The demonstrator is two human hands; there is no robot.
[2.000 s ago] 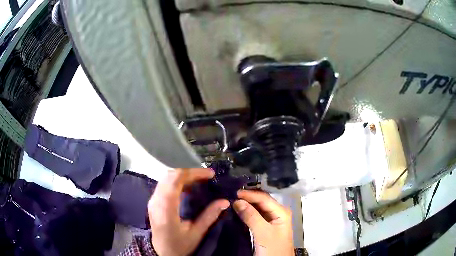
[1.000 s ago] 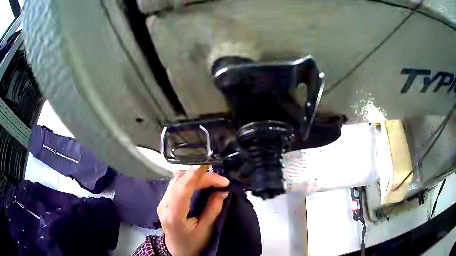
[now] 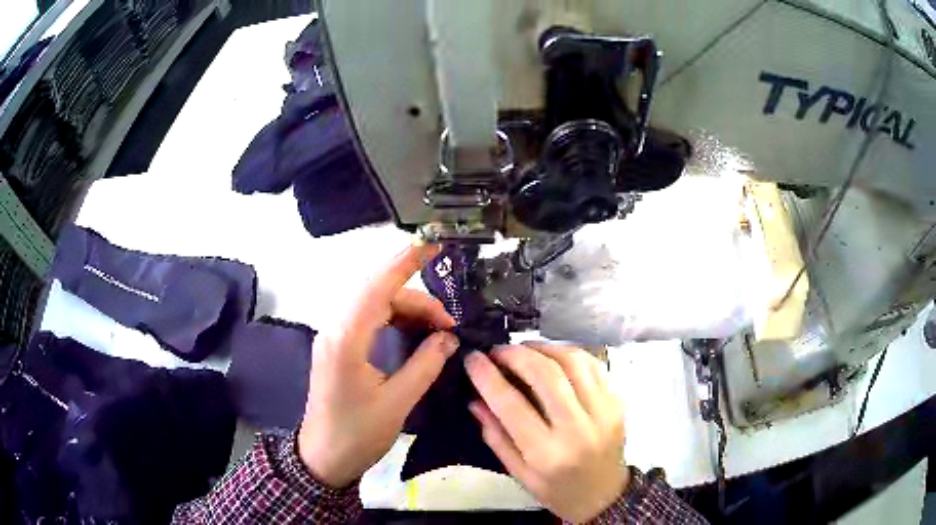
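A dark fabric piece (image 3: 452, 426) lies under the needle area (image 3: 482, 277) of the sewing machine and hangs toward me. A small pale mark shows on its far part. My left hand (image 3: 369, 369) is on its left side, index finger stretched up near the presser foot, thumb and another finger pinching the cloth edge. My right hand (image 3: 559, 420) lies on its right side, fingertips on the cloth just below the needle area. The fingertips of both hands are close together. The exact needle point is hidden by machine parts.
The grey machine head (image 3: 718, 62) fills the top, with a black tension assembly (image 3: 580, 164). The pale cylinder arm (image 3: 647, 287) runs right to a yellow block (image 3: 777, 256). Dark pouches (image 3: 334, 185) lie at the far side. Zippered panels (image 3: 144, 292) and a dark heap (image 3: 154, 441) lie left.
The view has shifted, showing the needle area and far pouches. My right hand, out of sight one second ago, is back on the cloth. My left hand's index finger still reaches toward the needle area.
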